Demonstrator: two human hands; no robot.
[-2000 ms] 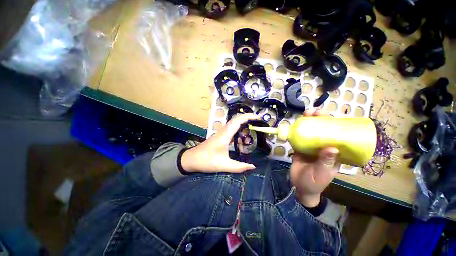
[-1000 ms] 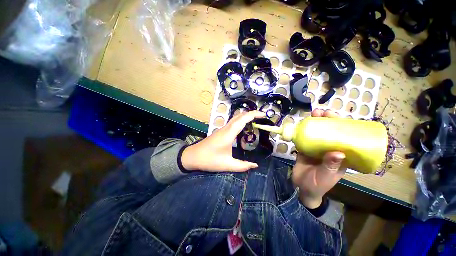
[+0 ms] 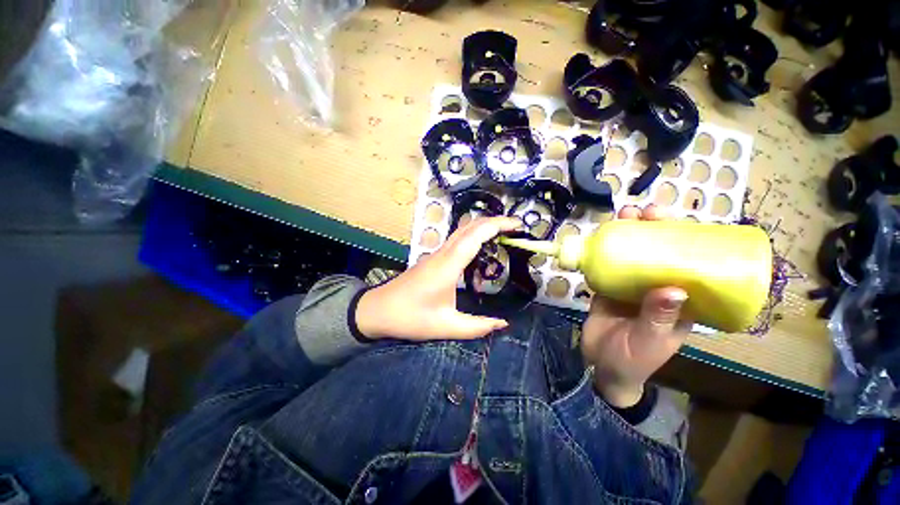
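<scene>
My right hand (image 3: 637, 340) holds a yellow squeeze bottle (image 3: 681, 271) on its side, its thin pale nozzle pointing left. The nozzle tip is at the upper rim of a glossy black housing (image 3: 511, 281) at the tray's front edge. My left hand (image 3: 424, 301) is around the left side of this housing, fingers on its top and thumb near its bottom. Several more black housings with pale centre rings stand just beyond, on the white perforated tray (image 3: 725, 148). A dark curved piece (image 3: 589, 170) and a small black stub (image 3: 643, 180) lie on the tray.
A heap of black housings (image 3: 681, 39) lies at the far right. Clear plastic bags (image 3: 99, 79) lie at the left, and another bag (image 3: 868, 325) is at the right edge. Purple strands (image 3: 780, 286) are beside the tray. A blue bin (image 3: 197, 256) is below the green bench edge (image 3: 286, 212).
The bottle's nozzle tip has shifted slightly over the held housing. Both hands keep nearly the same hold. The view has shifted slightly.
</scene>
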